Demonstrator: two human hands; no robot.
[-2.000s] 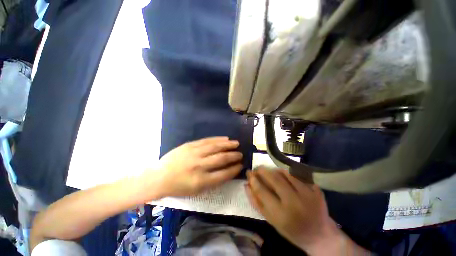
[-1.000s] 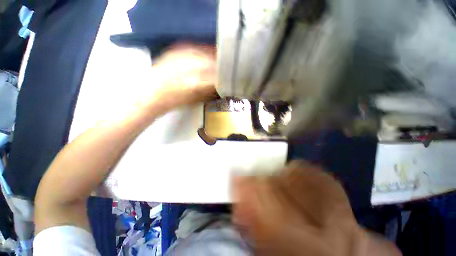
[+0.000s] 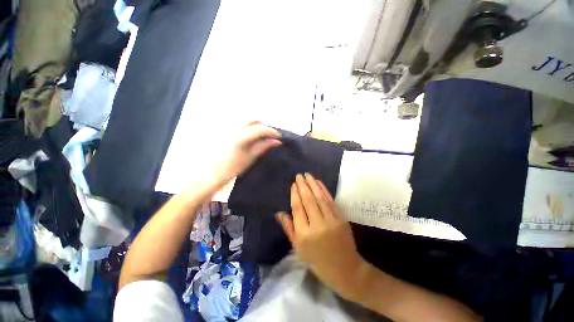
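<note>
A dark cut fabric panel (image 3: 283,176) lies at the front edge of the white machine table and hangs partly over it. My left hand (image 3: 252,151) grips the panel's upper left edge between thumb and fingers. My right hand (image 3: 321,226) lies flat on the panel with its fingers together. The presser foot and needle area (image 3: 377,85) is up and to the right, apart from this panel. A second stack of dark cut pieces (image 3: 472,157) lies on the bed right of the needle.
The cream-white machine head (image 3: 528,31) is at the upper right. Long dark panels (image 3: 148,94) lie along the left table side. Mixed cloth bundles (image 3: 44,69) are at far left. Fabric scraps (image 3: 217,283) sit below the front edge. A ruler scale (image 3: 390,210) marks that edge.
The panel beside the needle has moved away, and a dark panel now lies at the front edge under both hands. The view has shifted, showing the machine head farther up and right.
</note>
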